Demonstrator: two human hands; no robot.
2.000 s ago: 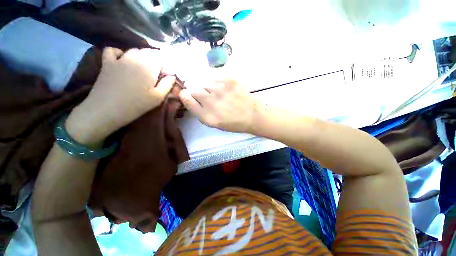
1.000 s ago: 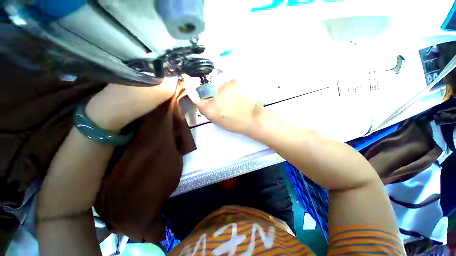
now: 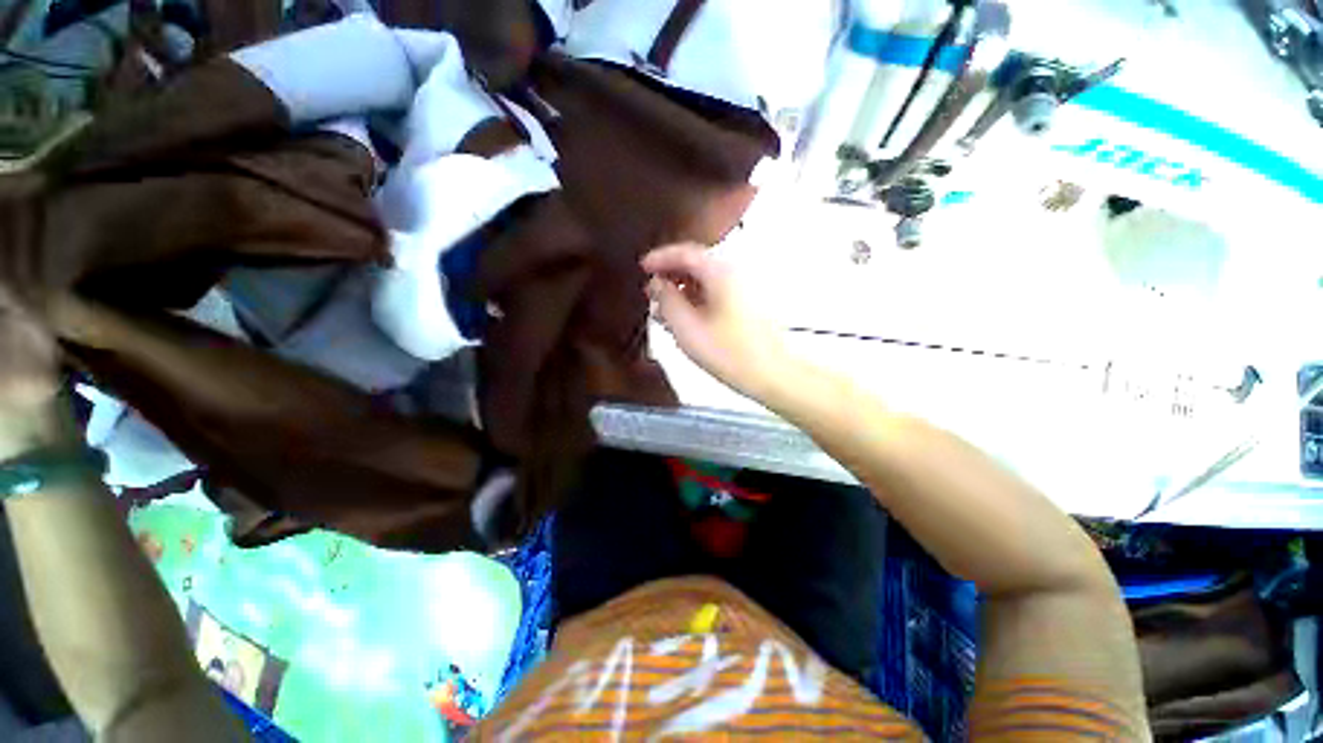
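Brown fabric (image 3: 319, 414) lies in a long bunched stretch across the left and hangs over the table's front edge. My left hand (image 3: 26, 363) is at the far left, blurred and partly cut off by the picture's edge, closed on the end of this cloth. My right hand (image 3: 704, 298) is over the white table beside the brown cloth's right edge, fingers loosely curled, with nothing visible in it. The sewing machine's needle area (image 3: 903, 196) is up and right of my right hand, with no hand at it.
White and pale grey cloth pieces (image 3: 435, 247) lie mixed with brown ones at left. A green printed board (image 3: 392, 624) is at lower left. The white table (image 3: 943, 414) has a ruler tape (image 3: 711, 436) along its front edge. A blue crate (image 3: 929, 639) and brown cloth (image 3: 1212, 661) are at lower right.
My left hand has moved from the needle area to the far left, with brown cloth stretched out. My right hand has come away from the needle. The view has shifted left.
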